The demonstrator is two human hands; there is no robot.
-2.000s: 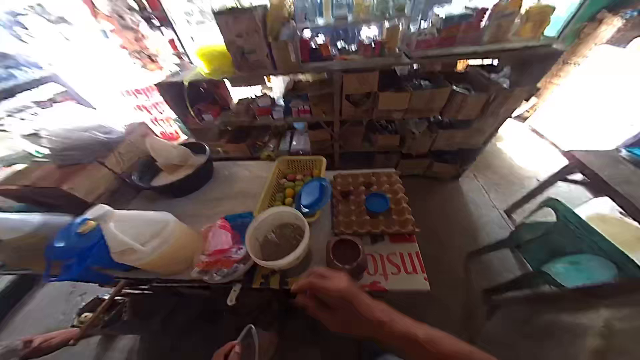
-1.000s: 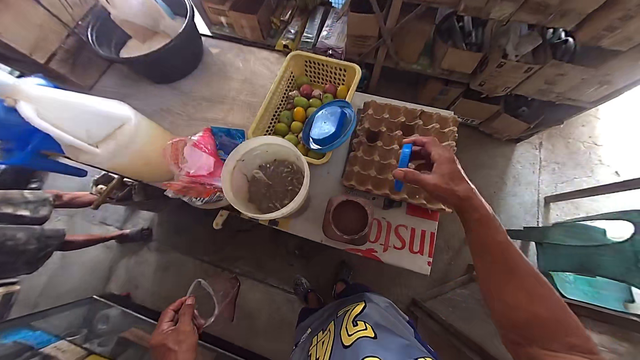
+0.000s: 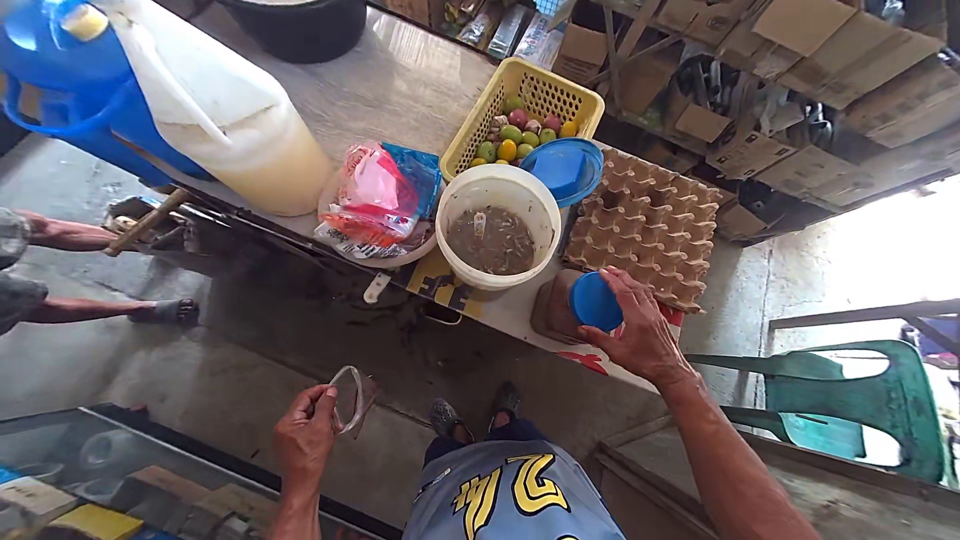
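Observation:
My right hand holds a round blue lid on the mouth of a square plastic jar with brown contents. Between the thumb and fingers of my left hand is the rim of a clear plastic bag or thin container, held over the floor. Left of the jar stands a white bucket holding a murky mix of small greyish pieces. A larger blue lid lies tilted between the bucket and a yellow basket of small green, yellow and red fruits. A cardboard egg tray sits behind the jar.
Pink plastic bags, a large white jug, a blue container and a black basin stand on the table's left. A green plastic chair is at right, a glass case at lower left. Another person's legs show at left.
My right hand has lifted the blue lid from the egg tray, where it lay, and brought it onto the jar. My left hand still holds the clear plastic. The view has tilted down.

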